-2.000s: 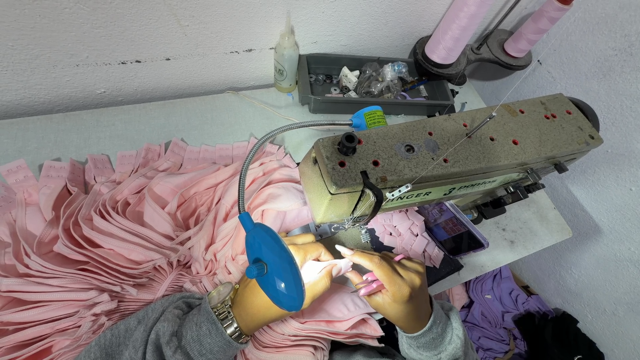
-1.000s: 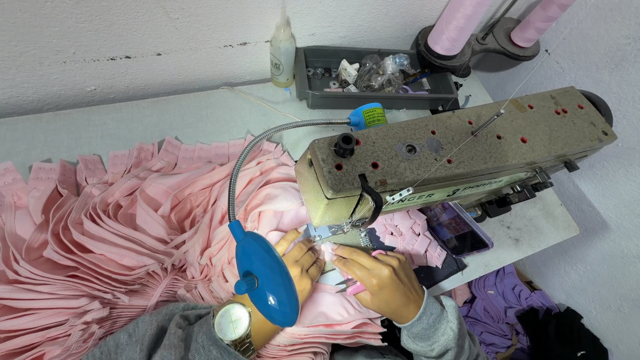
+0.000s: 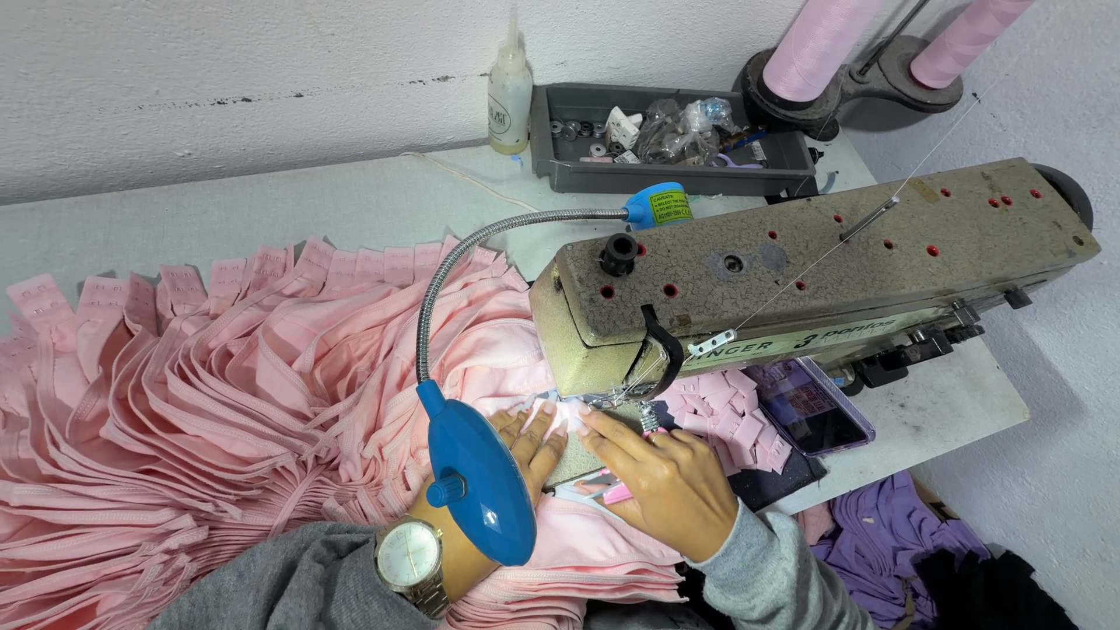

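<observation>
Beneath the head of a Singer sewing machine (image 3: 814,262), pale pink fabric (image 3: 560,416) lies at the presser foot. My left hand (image 3: 529,442) rests flat on it with fingers slightly spread, partly hidden by the blue lamp head (image 3: 481,481). On the fabric's right side, my right hand (image 3: 669,486) presses with its fingertips while small pink-handled scissors (image 3: 617,493) stay tucked in its grip. A large heap of pink garments (image 3: 219,420) with hook-and-eye tabs spreads left of the machine. The needle itself cannot be made out.
Small pink tabs (image 3: 722,411) and a phone (image 3: 814,407) lie right of the needle area. Behind stand an oil bottle (image 3: 509,105), a grey tray (image 3: 674,181) of bobbins and bags, and pink thread cones (image 3: 818,48). Purple fabric (image 3: 901,525) sits below the table's right edge.
Two seconds ago both hands held the fabric raised in front of the machine. The fabric now lies at the presser foot, with my left hand flattened on it and my right fingertips beside it.
</observation>
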